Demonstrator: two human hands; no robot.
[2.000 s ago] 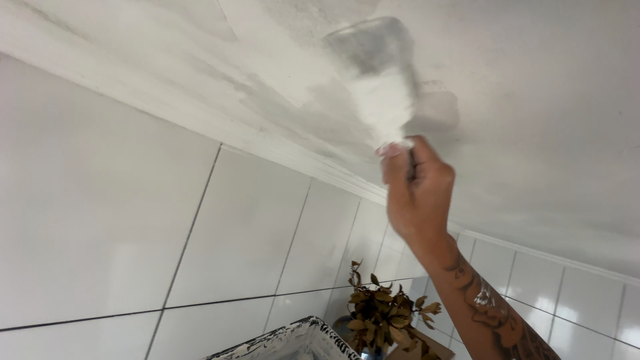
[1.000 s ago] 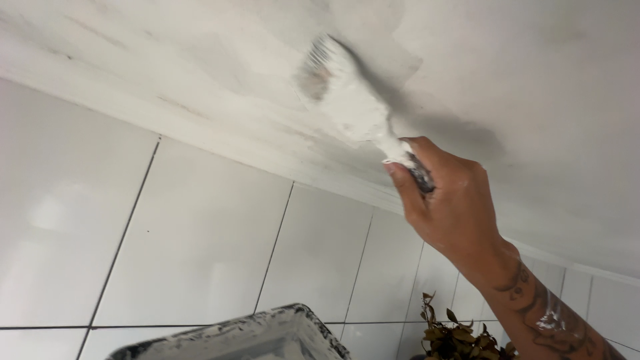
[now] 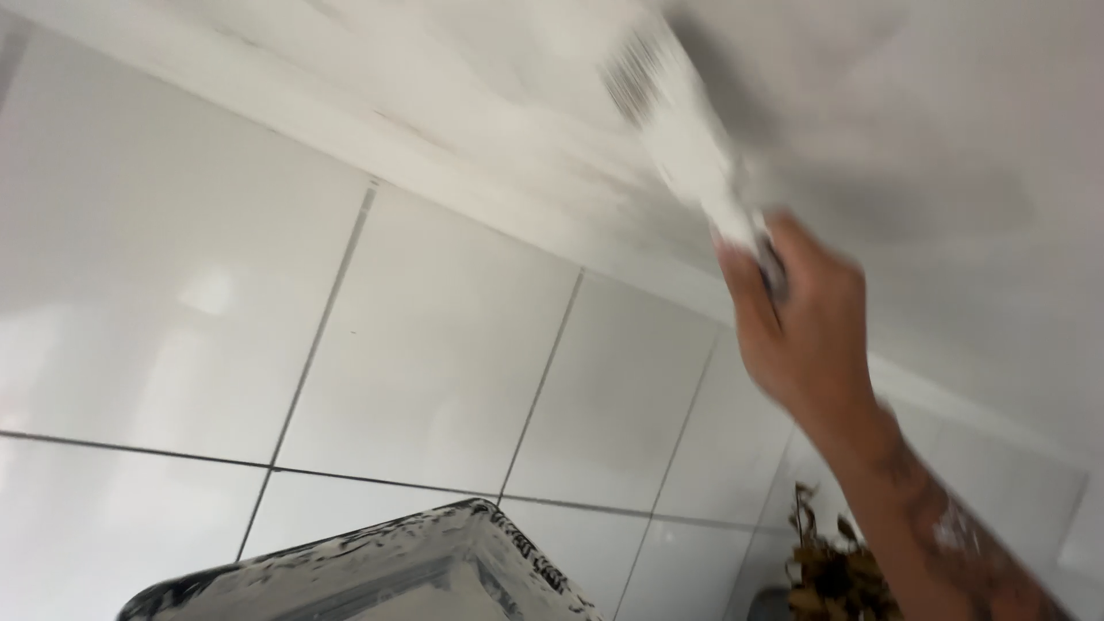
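Observation:
My right hand (image 3: 815, 319) is raised and closed around the handle of a paintbrush (image 3: 690, 142), which is thickly coated in white paint. The blurred bristles meet or nearly meet the white ceiling (image 3: 931, 138), whose paint looks patchy. White paint marks the forearm. A black paint tray (image 3: 405, 526), smeared with white paint and holding some of it, shows at the bottom of the view. My left hand is out of the frame.
White wall tiles (image 3: 423, 345) with dark joints rise to a white ceiling edge (image 3: 483, 190). A plant with brownish leaves (image 3: 832, 569) stands low on the right, partly behind the forearm.
The paintbrush has kept moving over the ceiling in my right hand. With the view shifting, more of the paint tray shows than two seconds ago.

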